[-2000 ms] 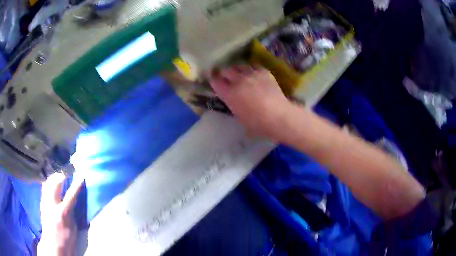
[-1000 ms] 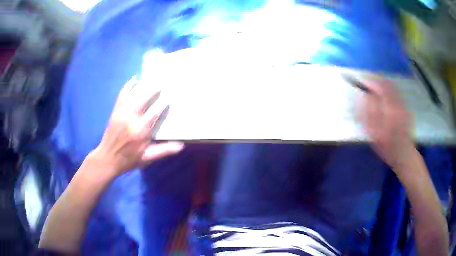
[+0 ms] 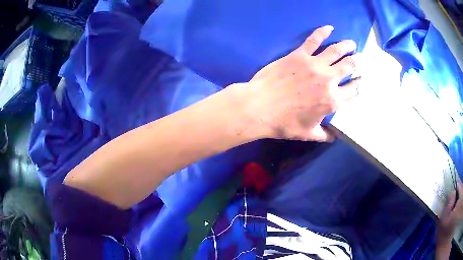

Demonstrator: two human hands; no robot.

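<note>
Bright blue cloth (image 3: 228,35) lies over the left part of the white table (image 3: 386,127) and hangs past its front edge. My left hand (image 3: 304,91) lies palm down at the cloth's edge by the table edge, fingers spread and thumb toward the front edge. More blue cloth (image 3: 441,76) lies bunched and brightly lit at the upper right. My right hand (image 3: 449,213) is at the right rim by the table's front edge, cut off by the picture. A small dark shape shows near its fingers; I cannot tell whether it is held.
Crumpled blue cloth (image 3: 101,76) hangs left of the table. A dark plastic crate (image 3: 38,66) with something white in it stands at the far left. My lap with blue clothing and white stripes (image 3: 299,236) shows below, with a small red thing (image 3: 256,176) near it.
The view has swung to the left. My left hand now lies on the blue cloth farther in over the table. My right hand is now mostly out at the right rim.
</note>
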